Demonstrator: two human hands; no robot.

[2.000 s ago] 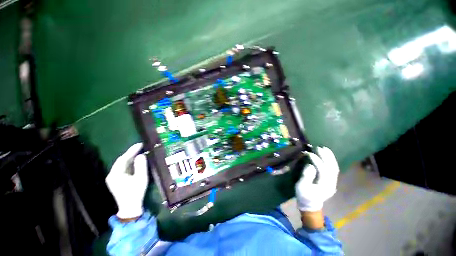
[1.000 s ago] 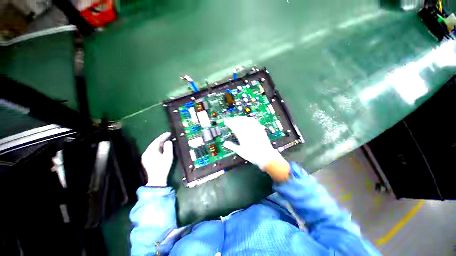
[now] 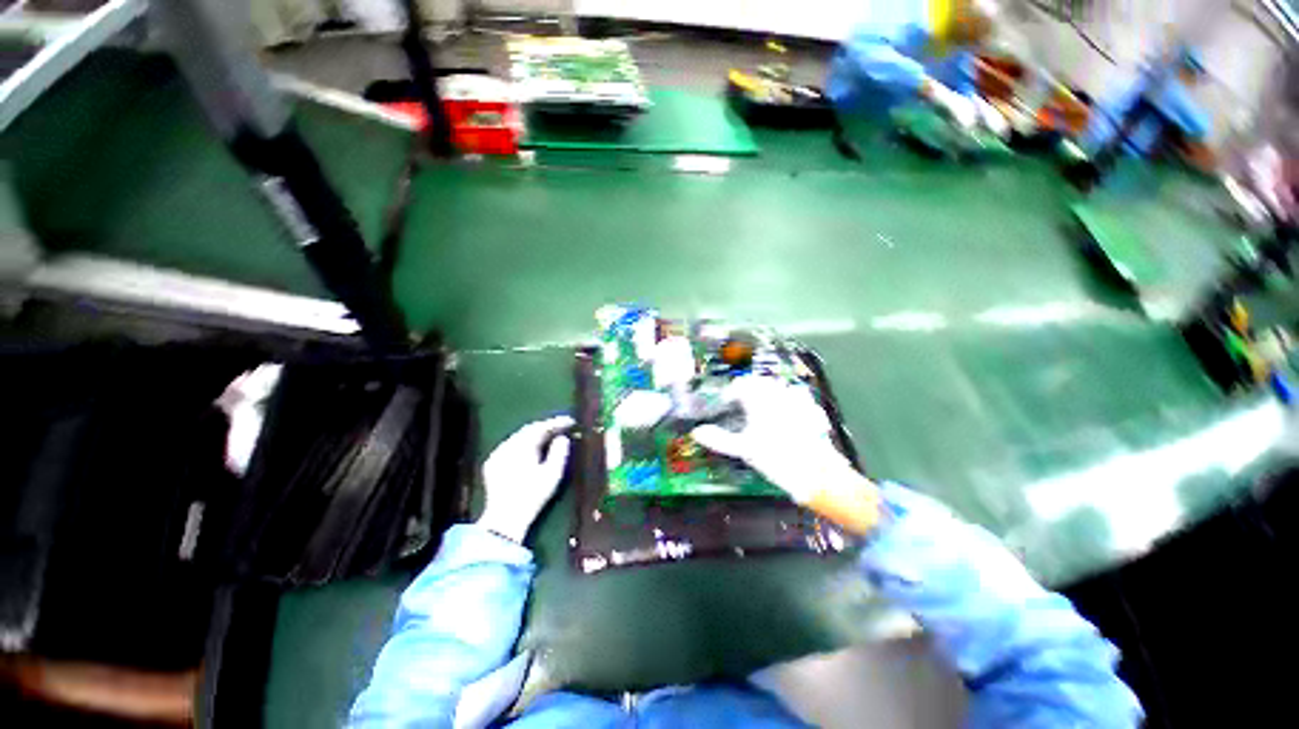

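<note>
The green circuit board (image 3: 640,444), with white, blue and brown parts, sits over the black carrier (image 3: 684,530). It looks lifted and shifted towards the carrier's far side, with a wide strip of carrier bare at the near side. My gloved right hand (image 3: 762,434) grips the board by parts near its middle; its fingertips are partly hidden among the parts. My gloved left hand (image 3: 524,477) is beside the carrier's left edge, thumb and fingers apart, fingertips at or near the frame. The picture is blurred.
A black bin (image 3: 349,470) holding dark strips stands left, near a white crumpled item (image 3: 249,413). A dark metal post (image 3: 306,214) rises behind it. A red bin (image 3: 482,120) and another board (image 3: 577,71) lie across the green bench (image 3: 684,235). People in blue (image 3: 883,79) are at far right.
My right hand has moved from the carrier's right edge onto the board. The board has shifted up from its place in the carrier. My left hand stays by the left edge. The view has tilted up.
</note>
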